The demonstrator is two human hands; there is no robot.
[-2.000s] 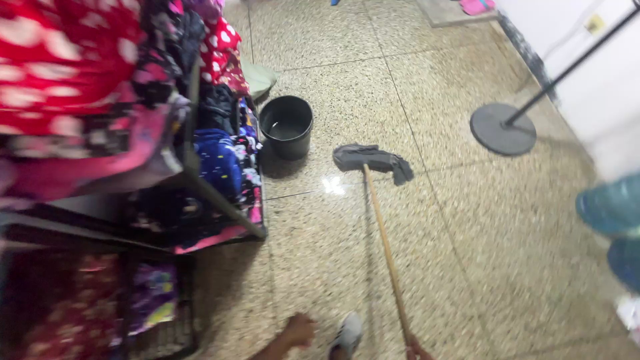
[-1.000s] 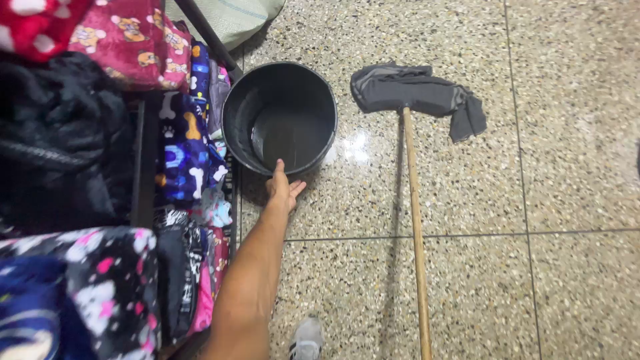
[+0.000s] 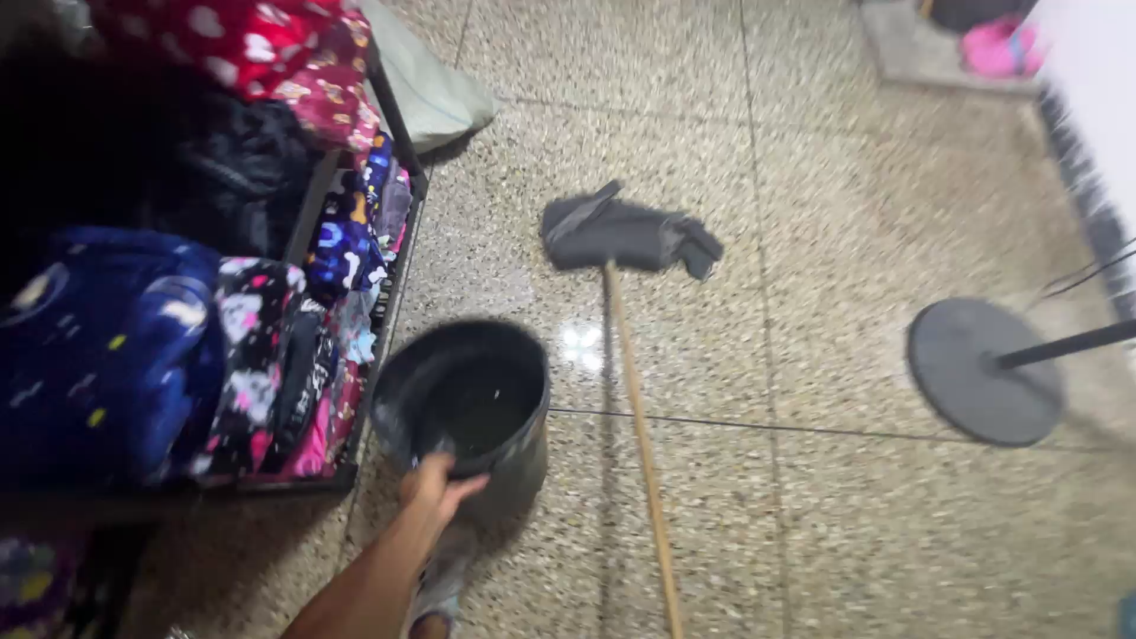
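My left hand [image 3: 437, 493] grips the near rim of a black plastic bucket [image 3: 524, 470], with its thumb over the edge. Dark liquid seems to lie inside the bucket. To its upper right, a grey cloth [image 3: 612, 232] is wrapped around the head of a floor mop or squeegee on the speckled floor. The wooden handle [image 3: 646, 453] runs from it down past the bottom edge of the view. My right hand is out of view, so its hold on the handle cannot be seen.
A dark metal rack [image 3: 390, 111] of folded printed fleece fabrics [image 3: 342, 257] stands close on the left. Behind it lies a pale sack [image 3: 430, 84]. At right is a round grey stand base [image 3: 985, 373] with a pole. My shoe [image 3: 444, 568] is just below the bucket.
My left hand, at the bucket's rim one second ago, now grips it, and the bucket has moved nearer to me, away from the sack. The cloth-wrapped head has turned slightly.
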